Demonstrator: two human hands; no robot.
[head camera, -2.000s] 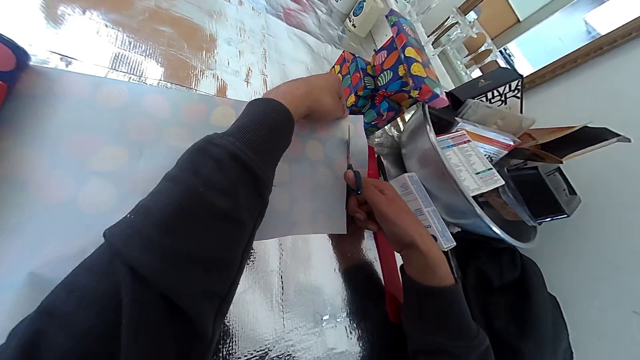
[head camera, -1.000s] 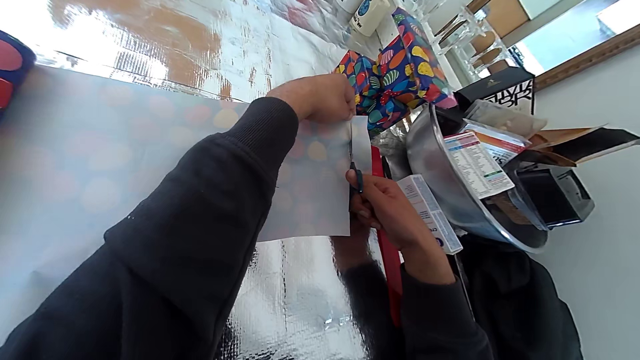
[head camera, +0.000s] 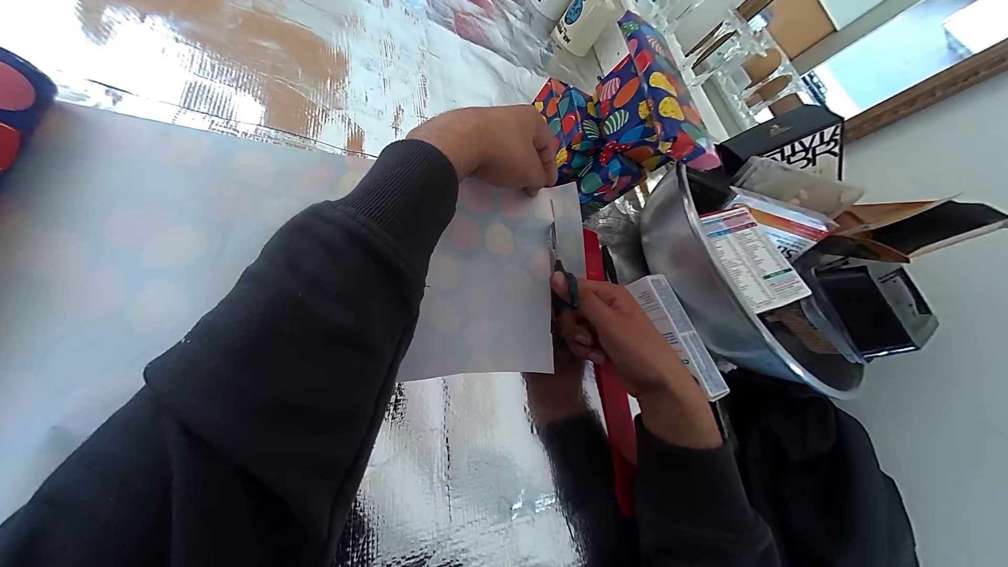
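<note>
A sheet of wrapping paper (head camera: 496, 307) lies pale side up, with a balloon pattern showing faintly through. My right hand (head camera: 610, 327) is shut on a pair of scissors (head camera: 563, 276), whose blades are on the sheet near its right edge. The part of the sheet below the scissors is cut away from the strip on the right. At the sheet's far right corner my left hand (head camera: 512, 150) pinches the edge; its fingertips are partly hidden. Just beyond it stand parcels in balloon-print wrap (head camera: 650, 102).
Foil-like sheeting (head camera: 465, 457) covers the table. To the right are a red strip (head camera: 614, 425), a white printed box (head camera: 681, 339) and a metal bowl (head camera: 677, 252) filled with boxes and packets. Bottles (head camera: 583, 27) stand at the back, and dark cloth (head camera: 819, 465) lies at lower right.
</note>
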